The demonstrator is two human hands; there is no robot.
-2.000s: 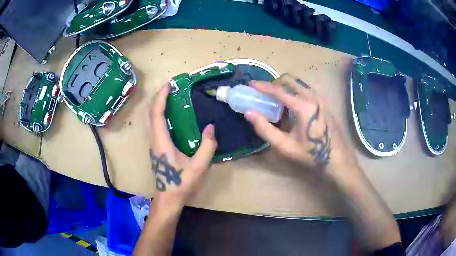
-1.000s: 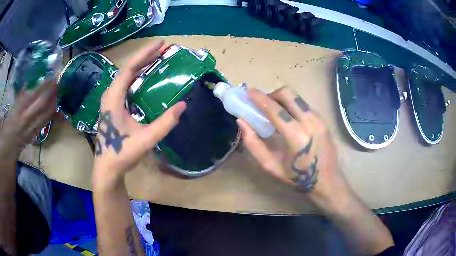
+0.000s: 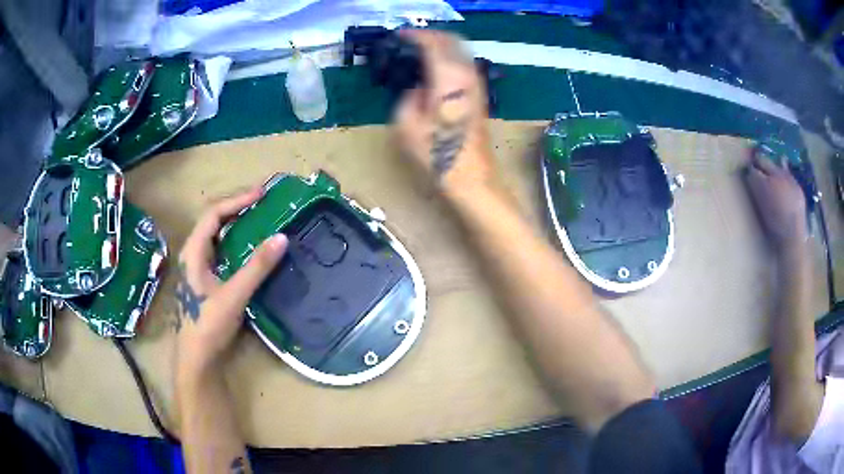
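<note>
A glossy green car body (image 3: 356, 347) lies on the cardboard in front of me, its black recess facing up and its white-rimmed rounded end toward the lower right. My left hand (image 3: 222, 278) grips its upper-left end, thumb over the recess edge and fingers on the outer side. My right hand (image 3: 444, 106) is blurred, stretched out at the back over the black parts (image 3: 368, 44). Its fingers are at these dark parts; I cannot tell if they grip one. The translucent glue bottle (image 3: 307, 88) stands upright on the green surface, left of my right hand.
Green bodies (image 3: 102, 208) overlap at the left, above a black cable (image 3: 143, 389). Another body (image 3: 611, 204) lies right of my right forearm. At the far right, another person's hand (image 3: 777, 194) touches a green body. White sheeting (image 3: 241, 32) lies at the back left.
The glue bottle has left my right hand and stands at the back. My right hand has moved up to the black parts. The held body is turned, its rounded end lower right. Someone's hand appears at right.
</note>
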